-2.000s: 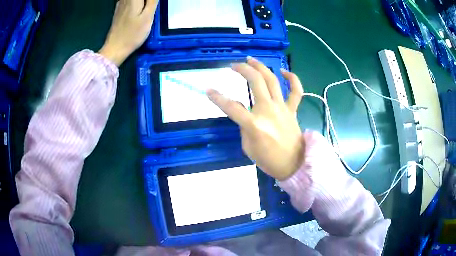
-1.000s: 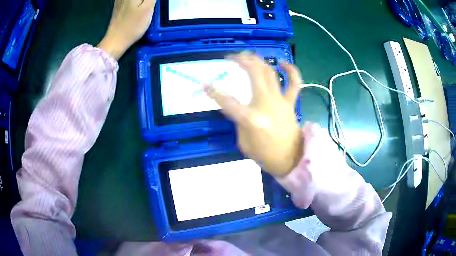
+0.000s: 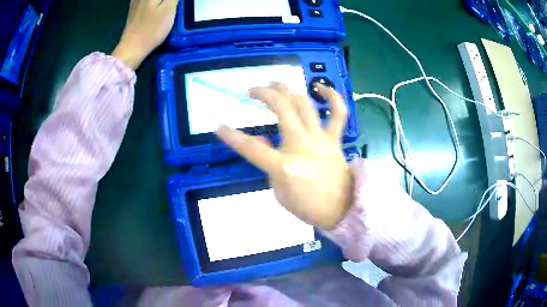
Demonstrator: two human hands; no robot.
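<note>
Three blue tester units lie in a column. The middle tester unit [image 3: 171,108] has a lit touchscreen [image 3: 207,105] with a pale blue diagonal line. My right hand [image 3: 306,153] is over its lower right part, slightly blurred, fingers spread and holding nothing; a fingertip is at the screen's lower edge. Whether it touches cannot be told. My left hand [image 3: 147,27] is at the left edge of the top tester unit [image 3: 258,36], its fingers cut off by the frame's top. The bottom tester unit [image 3: 186,240] has a plain white screen.
White cables [image 3: 414,60] run from the units' right side towards a white power strip [image 3: 483,96]. A tan board [image 3: 516,120] stands beside it. Plastic-wrapped blue items [image 3: 504,24] lie at the upper right. More blue units [image 3: 21,54] are at the left edge. A clear bag [image 3: 364,271] lies below my right sleeve.
My right hand has moved down and left across the middle screen, from its centre to the lower edge. The drawn marks differ. The whole view has shifted slightly.
</note>
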